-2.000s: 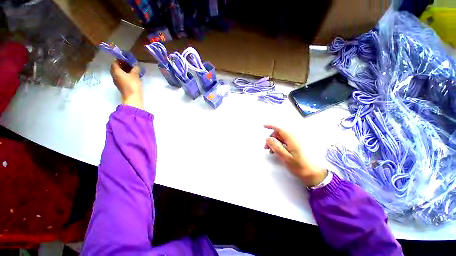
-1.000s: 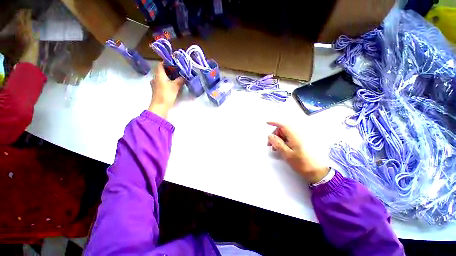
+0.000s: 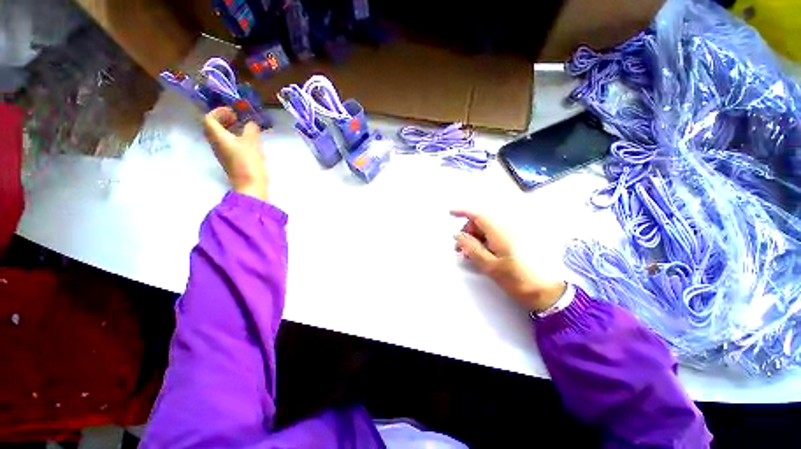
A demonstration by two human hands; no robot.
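My left hand (image 3: 235,145) is at the upper left, its fingers on a small blue-purple box (image 3: 239,104) with white cable loops sticking out. Another boxed cable (image 3: 178,81) lies just left of it, partly hidden. Two more boxes with cable loops (image 3: 318,145) stand to the right, beside a box with an orange-red spot (image 3: 370,157). Loose lilac cable bundles (image 3: 436,138) lie right of these. My right hand (image 3: 497,256) hovers over or rests on the white table, fingers bent, with nothing visible in it.
A black smartphone (image 3: 557,151) lies near the large lilac cable pile (image 3: 676,254) under clear plastic at the right. An open carton (image 3: 439,92) with dark blue printed boxes (image 3: 299,26) is at the table's far side. A red sleeve (image 3: 10,175) shows at the left edge.
My left hand has moved left with one boxed cable from the group, placing it beside the boxed cable at the far left. The other person's arm has mostly left the view. My right hand stays about the same.
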